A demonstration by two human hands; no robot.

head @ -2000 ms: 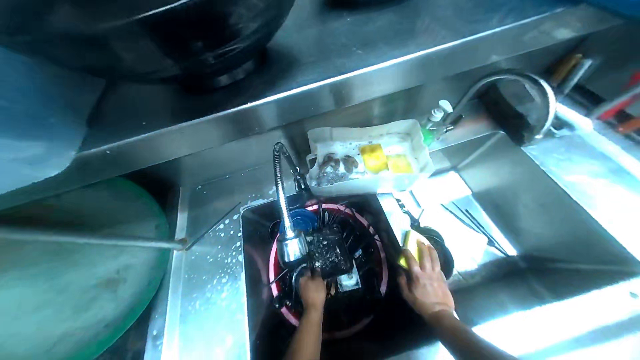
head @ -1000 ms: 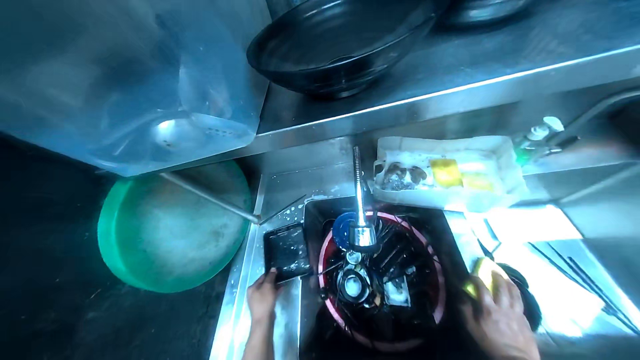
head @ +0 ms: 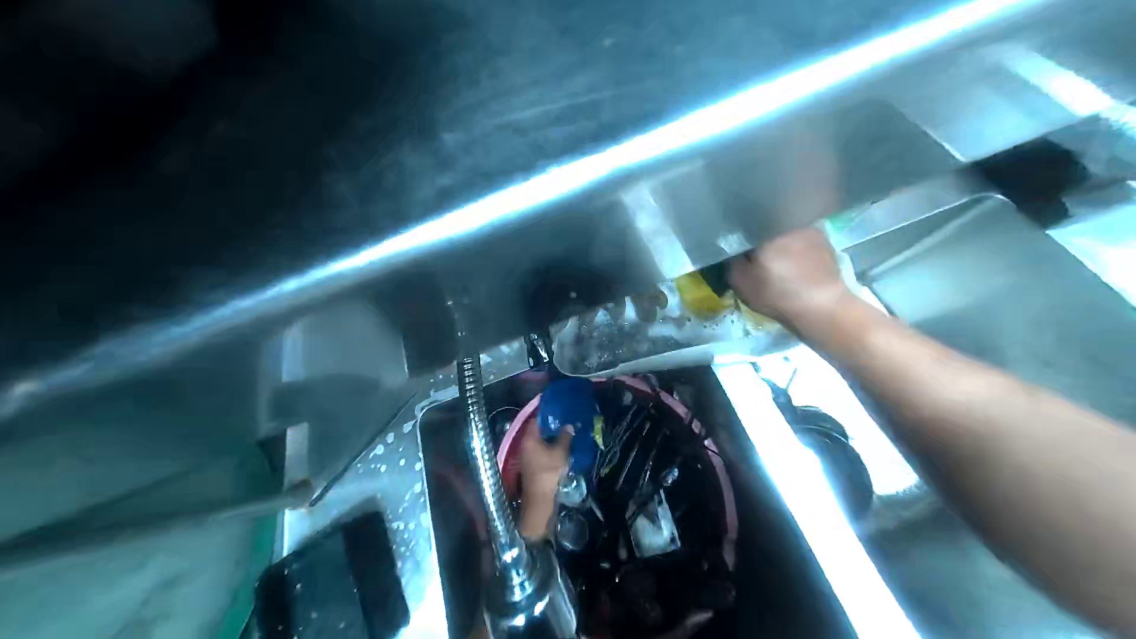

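My left hand [head: 541, 461] is closed on a blue item [head: 570, 417], perhaps a dish or cup, inside a pink-rimmed basin [head: 723, 497] that stands in the sink and holds cutlery and other dishes. The sprayer tap [head: 516, 568] with its coiled steel neck stands in front of that forearm. My right hand [head: 790, 275], blurred, is at the right end of a white tray [head: 635, 355], close to a yellow sponge [head: 701, 295]; a dark thing shows by its fingers, and whether it grips anything is unclear. A black rectangular dish [head: 328, 577] lies on the counter at left.
A steel shelf edge [head: 568, 173] crosses above the sink and overhangs the tray. At the lower left is a green-rimmed tub [head: 115, 550] with a rod across it. A round black dish [head: 830, 461] lies in the right-hand sink bay.
My left hand has moved from the black dish on the left counter into the basin, onto the blue item. My right hand has gone from the right bay to the tray. The view has shifted.
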